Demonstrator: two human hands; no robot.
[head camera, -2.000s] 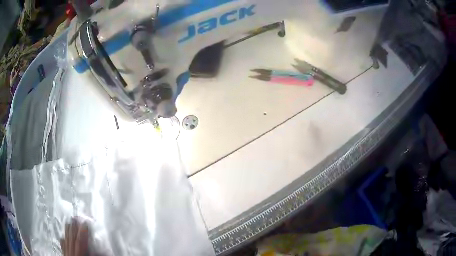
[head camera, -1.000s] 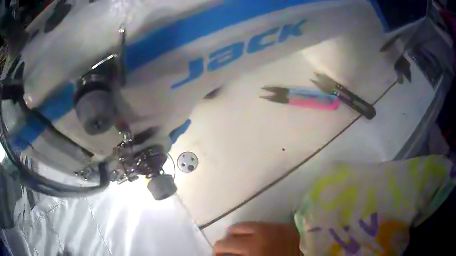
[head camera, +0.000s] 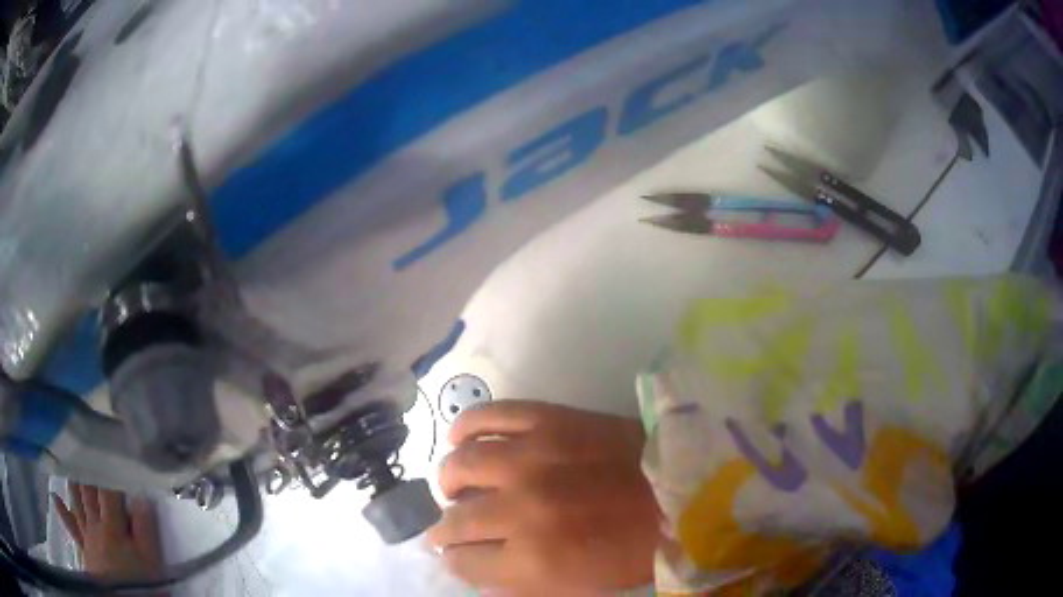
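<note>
White fabric (head camera: 332, 560) lies overexposed under the machine head at the bottom. My right hand (head camera: 548, 496) is palm down at the fabric's right edge, just right of the grey tension knob, with fingers bent and pointing left. Its fingertips are near the needle area; whether they pinch the fabric is hidden. My left hand (head camera: 107, 531) is small at the lower left, partly behind the machine's guard, with fingers spread flat on the fabric. The presser foot and needle are hidden behind the tension assembly (head camera: 367, 449).
The white machine head (head camera: 560, 140) with blue "JACK" lettering fills the top and left. Pink and blue thread snips (head camera: 764, 219) and black snips (head camera: 857, 210) lie on the bed behind my right sleeve. A round dial plate (head camera: 464, 397) is beside my right fingers.
My right hand came into view and moved up and left to the needle area. My left hand, out of view a second ago, shows at lower left. The view has moved closer to the machine head.
</note>
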